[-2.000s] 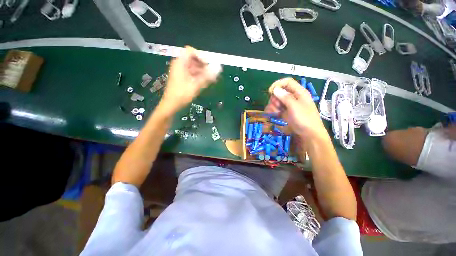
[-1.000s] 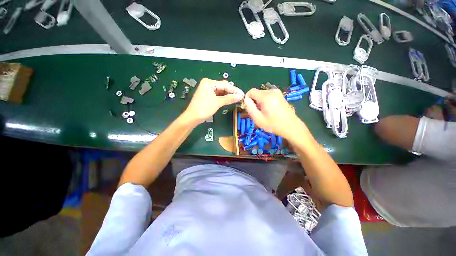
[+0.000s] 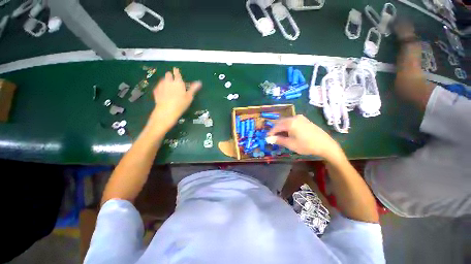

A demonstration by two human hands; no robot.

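My left hand (image 3: 173, 98) is over the small metal parts (image 3: 136, 94) on the green surface, fingers apart; I cannot tell whether it touches a part. My right hand (image 3: 299, 135) is over the right side of the open parts box (image 3: 233, 135), which holds blue cylinders (image 3: 249, 126). A small white part (image 3: 271, 139) shows at its fingertips. More blue cylinders (image 3: 294, 77) lie behind the box beside a heap of small mixed hardware (image 3: 269, 88).
White looped units (image 3: 336, 95) are heaped right of the box; others lie on the far belt beyond the white rail (image 3: 206, 55). A grey post (image 3: 82, 28) stands upper left. A closed cardboard box (image 3: 6, 100) is far left. Another person's arm (image 3: 410, 77) reaches in at right.
My hands have moved apart from where they met behind the box. My left hand went left to the metal parts, my right hand down over the box. The other person's arm has reached toward the belt.
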